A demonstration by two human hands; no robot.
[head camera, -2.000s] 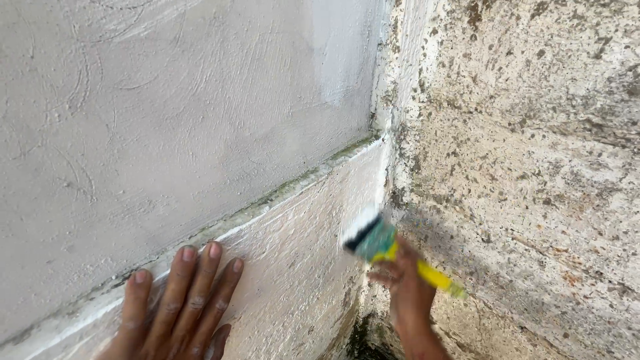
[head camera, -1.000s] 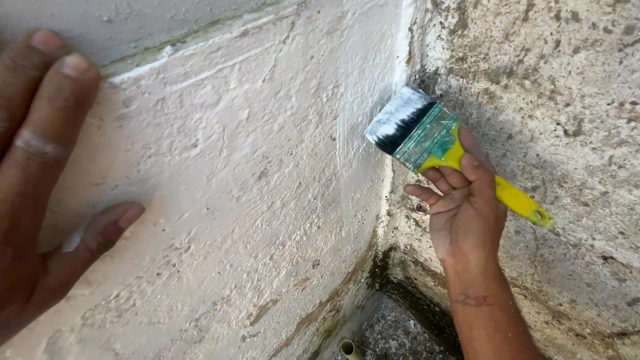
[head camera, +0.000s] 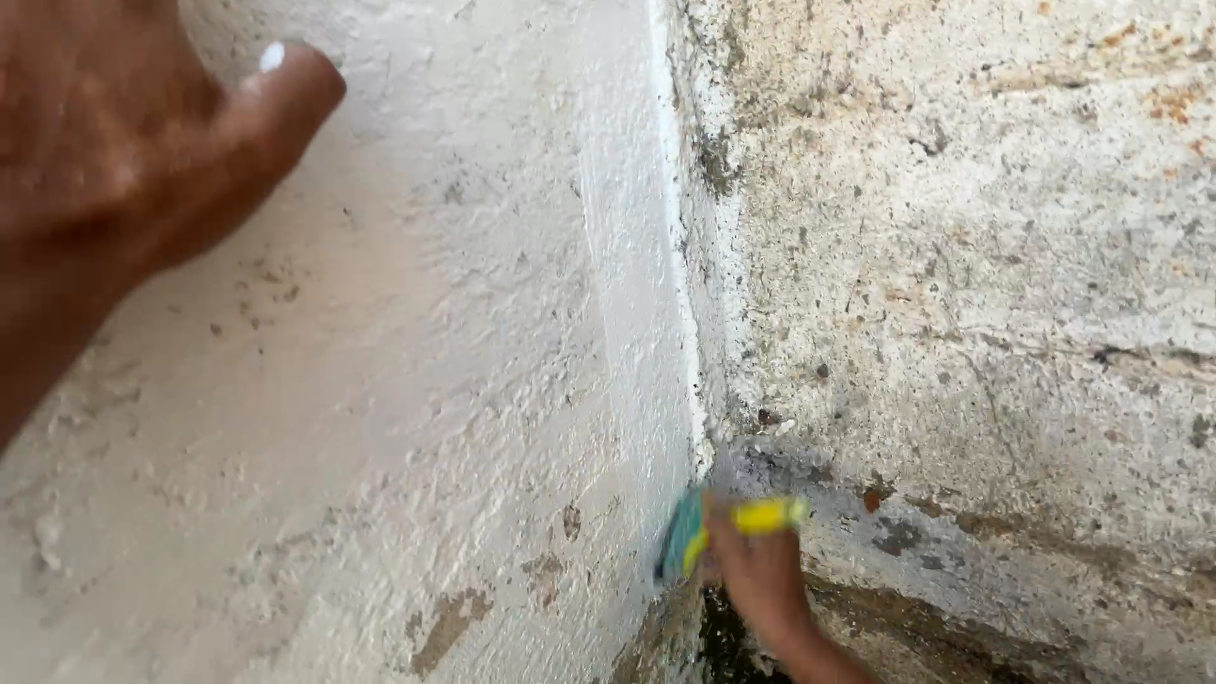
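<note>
My right hand point(head camera: 760, 570) grips the yellow handle of a flat paintbrush point(head camera: 682, 537) low in the corner, its bristles against the left wall point(head camera: 427, 332). The brush is blurred, and its ferrule looks green. A strip of fresh white paint point(head camera: 646, 285) runs down the left wall beside the corner, above the brush. At the upper left, my left hand point(head camera: 123, 142) is near or on the left wall with its thumb spread and a white paint spot on the thumbnail; its other fingers are out of frame.
A rough, stained masonry wall point(head camera: 969, 285) meets the painted wall at the right. Bare brown patches point(head camera: 451, 627) show low on the left wall. Dark, moss-like growth point(head camera: 727, 636) lies at the foot of the corner.
My right hand has moved the brush down the corner, from beside its upper part to near its foot. The view has moved lower along the wall.
</note>
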